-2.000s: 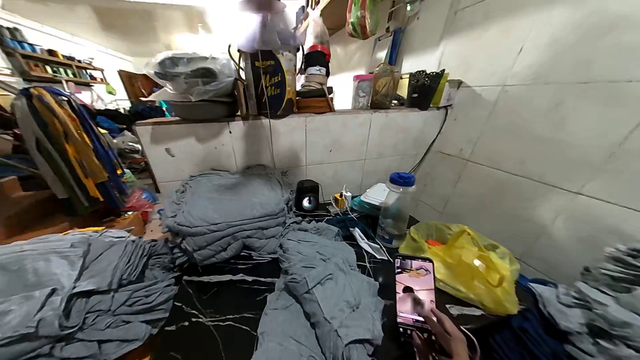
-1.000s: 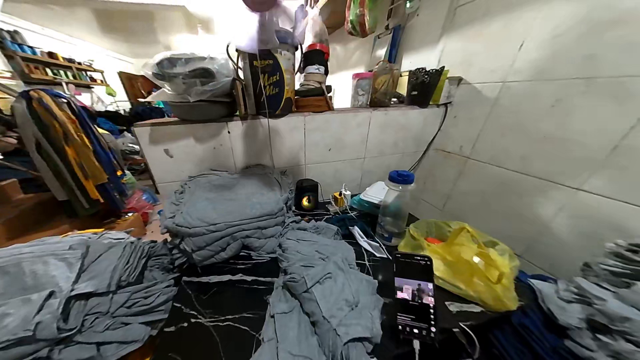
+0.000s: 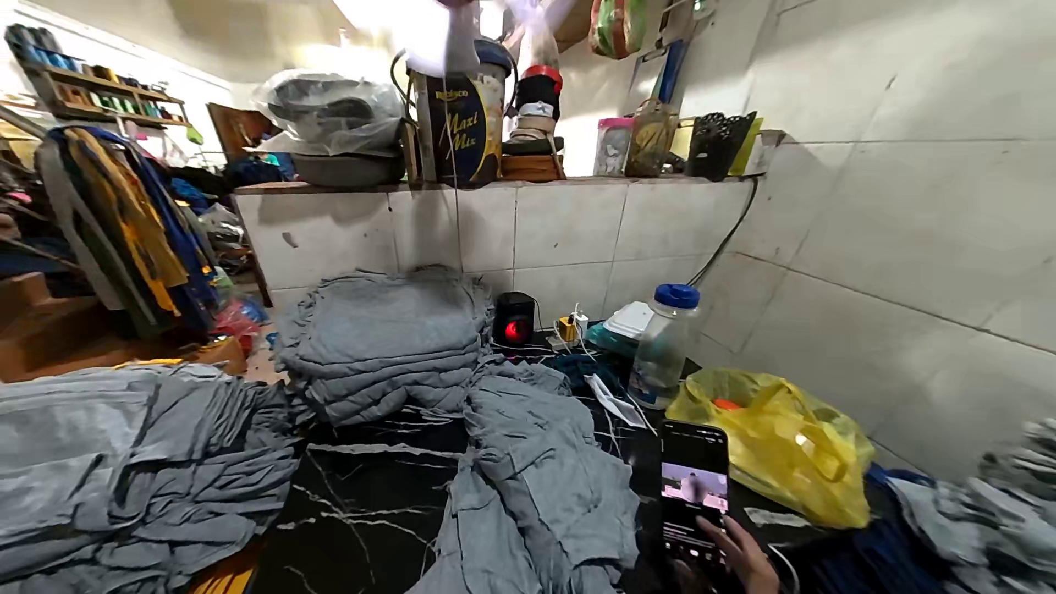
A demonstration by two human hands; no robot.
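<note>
A smartphone (image 3: 695, 462) with a lit screen lies on the black marble-patterned surface at the lower right. My right hand (image 3: 742, 553) is over its lower part, fingers apart, a fingertip at the screen. My left hand cannot be made out; a dark, blurred shape at the phone's bottom edge is too unclear to name. Just left of the phone lies a loose gray garment (image 3: 544, 462). Behind it rises a folded stack of gray cloth (image 3: 388, 330), and more gray garments (image 3: 140, 454) are piled at the left.
A yellow plastic bag (image 3: 775, 445) and a blue-capped plastic bottle (image 3: 660, 346) stand right of centre. A small black speaker (image 3: 514, 320) glows red near the tiled wall (image 3: 569, 227). Cables cross the black surface (image 3: 371, 487). A plastic bucket (image 3: 462, 124) sits on the ledge.
My right hand was at the phone two seconds ago, was out of view one second ago, and is back over it now. The phone's screen picture has changed. The speaker's light has turned red.
</note>
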